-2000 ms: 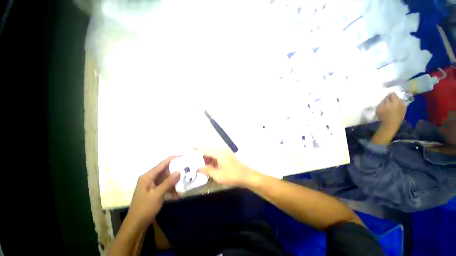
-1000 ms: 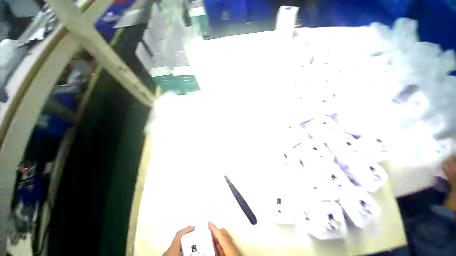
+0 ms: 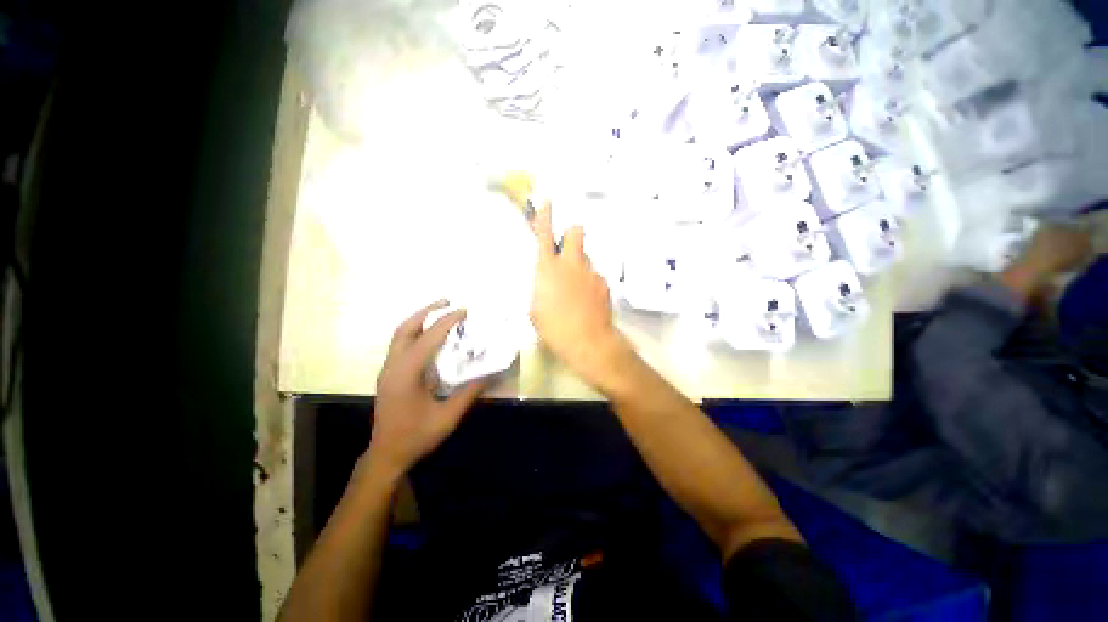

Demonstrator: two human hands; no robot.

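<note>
My left hand [image 3: 417,389] holds a white rounded-square unit [image 3: 474,352] near the table's front edge, fingers at its left side and thumb below. Small dark marks show in the unit's middle. My right hand [image 3: 569,292] is above and to the right of it, with its fingers on a slim dark-handled tool [image 3: 530,209]. The tool's tip end points up and left, with a yellow part beside it. The fingers hide much of the handle. Glare washes out the area around the tip.
Several white units [image 3: 769,176] with dark marks cover the right of the table [image 3: 326,352]. Pale overlapping pieces [image 3: 1008,134] lie at the far right. Another person's hand [image 3: 1055,252] is beside them. Clear, shiny plastic [image 3: 365,49] lies at the far left.
My right hand has left the white unit and moved up to the tool, which lay alone on the table before. My left hand still holds the unit. The camera view has shifted.
</note>
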